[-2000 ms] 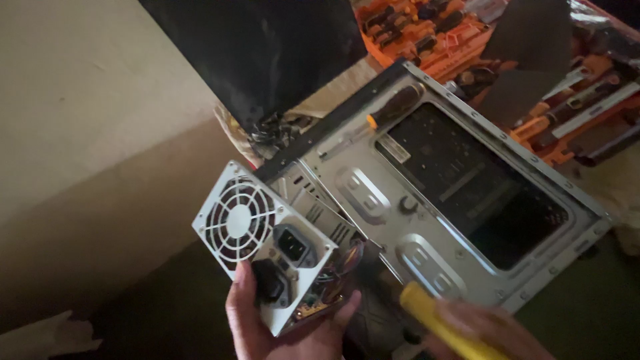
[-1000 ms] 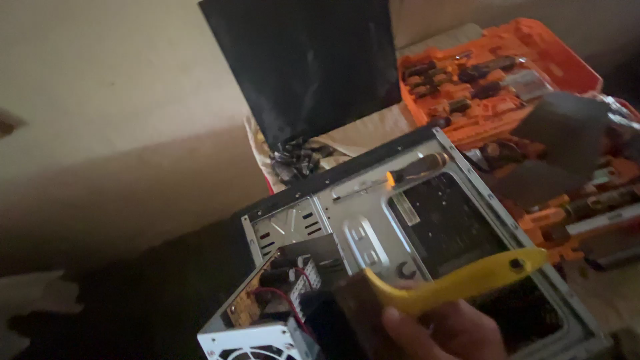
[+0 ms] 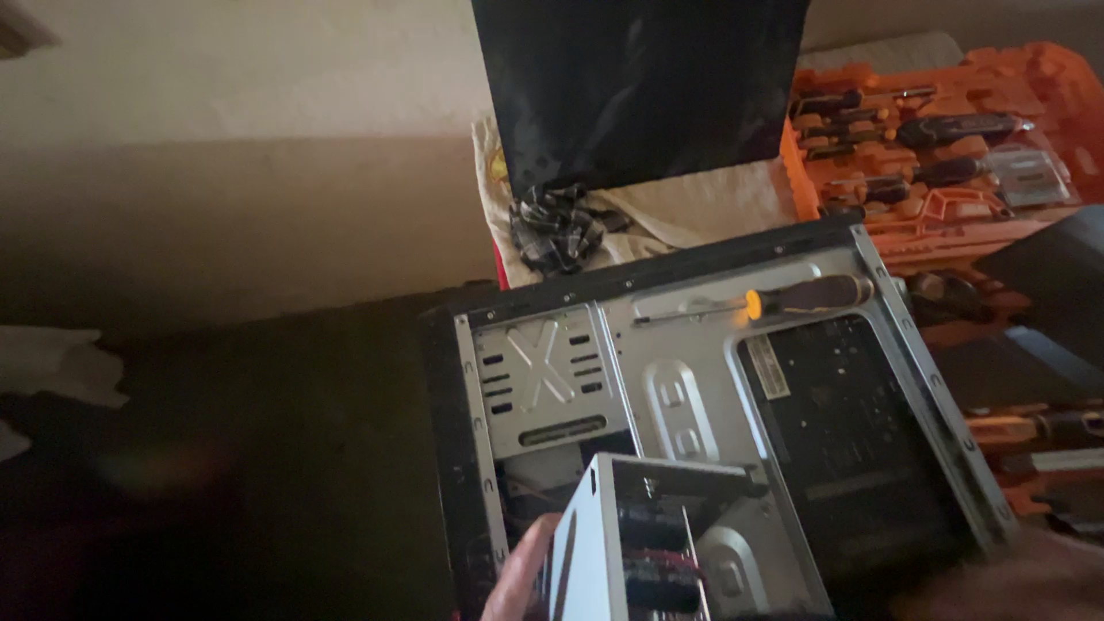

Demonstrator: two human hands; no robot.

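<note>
My left hand (image 3: 522,569) grips an opened computer power supply unit (image 3: 582,552) at the bottom of the view, with a fingertip along its metal side. Dark parts and red wires show inside the housing. Beneath it lies a metal computer case (image 3: 543,366). A screwdriver with a dark handle and yellow collar (image 3: 789,297) rests across the case's upper part. My right hand (image 3: 1009,582) is a blur at the lower right, near the case's edge; whether it holds anything cannot be told.
An orange tool case (image 3: 802,185) with screwdrivers and other tools stands at the upper right. A dark panel (image 3: 647,86) is upright behind the computer case, beside a crumpled dark checked cloth (image 3: 561,228) on a pale cloth (image 3: 716,203). A dark sheet (image 3: 1052,285) lies over tools at right.
The yellow-handled brush, in my right hand over the case before, is no longer visible. My right hand has moved to the lower right. The power supply has turned in my left hand.
</note>
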